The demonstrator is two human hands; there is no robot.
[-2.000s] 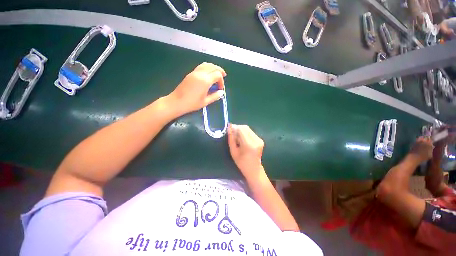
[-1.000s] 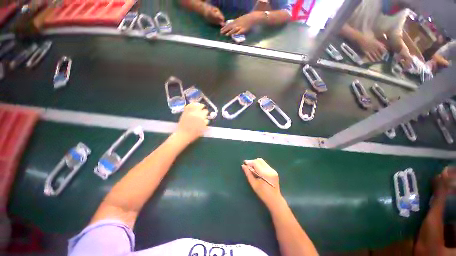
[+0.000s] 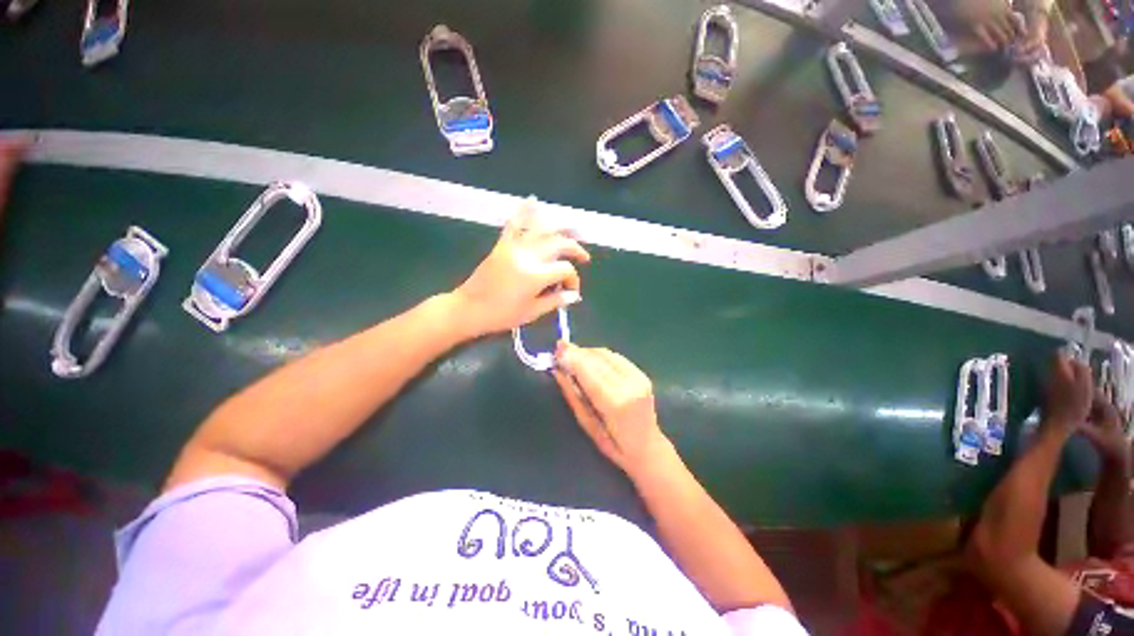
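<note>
A white-silver looped unit (image 3: 540, 363) lies over the green surface in front of me, its rounded end towards me. My left hand (image 3: 525, 276) grips its far end and covers most of it. My right hand (image 3: 609, 400) is closed beside the rounded end, fingertips at the loop. The slim tool in it is mostly hidden by the fingers. Two more looped units with blue parts lie to the left, one nearer (image 3: 255, 255) and one at the far left (image 3: 110, 302).
A pale metal rail (image 3: 373, 186) separates the green work surface (image 3: 771, 373) from the belt, which carries several looped units (image 3: 456, 93). A grey post (image 3: 970, 193) slants across the right. Two units (image 3: 981, 408) lie side by side near another person's arms (image 3: 1038, 485).
My left hand has come back from the belt and now holds a unit on the near surface. My right hand has moved to its rounded end. The view has shifted.
</note>
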